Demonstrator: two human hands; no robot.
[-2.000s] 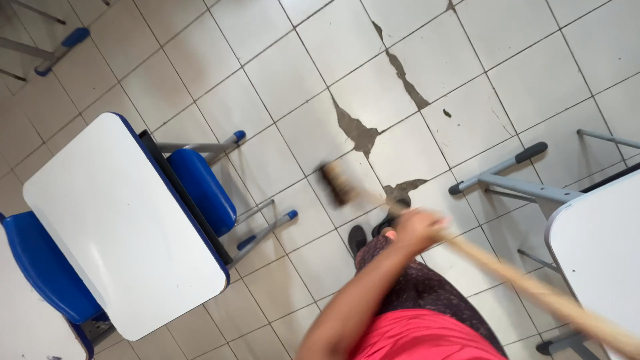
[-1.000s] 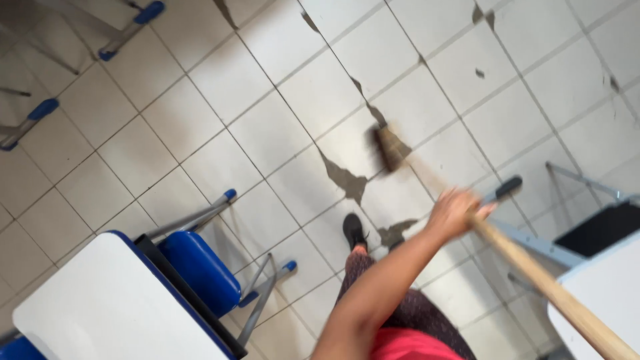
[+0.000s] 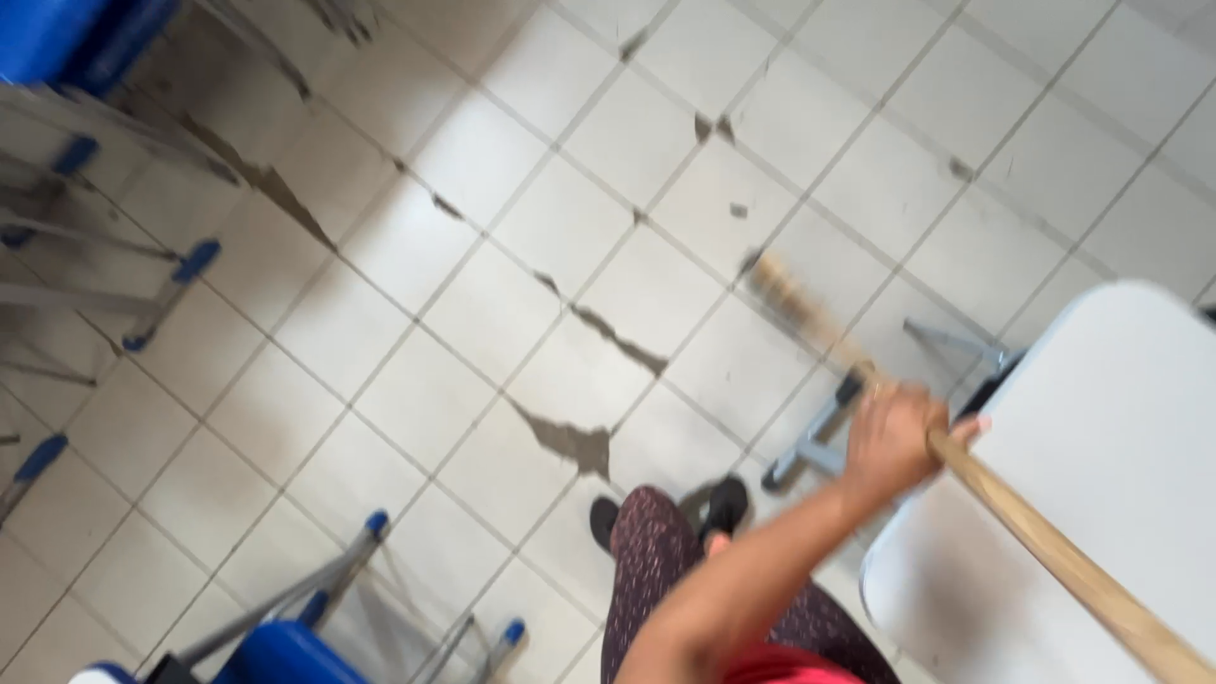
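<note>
My left hand point(image 3: 893, 432) is closed around the long wooden handle of a broom point(image 3: 1054, 556), and the left forearm crosses in front of my legs. From the hand the handle runs down to the lower right corner, where it leaves the view. The blurred broom head point(image 3: 793, 299) is up and left of the hand, over the tiled floor point(image 3: 608, 180). My right hand is not in view.
A white-topped table point(image 3: 1064, 446) stands close on the right, its metal foot point(image 3: 807, 451) near my shoes point(image 3: 727, 503). A blue chair point(image 3: 290, 655) is at lower left, with more chair legs point(image 3: 161, 299) at left. Broken tile patches point(image 3: 575, 442) mark the floor.
The view has shifted considerably. The broom head has moved away from beside my feet, farther out and to the right. My left hand has stayed on the handle.
</note>
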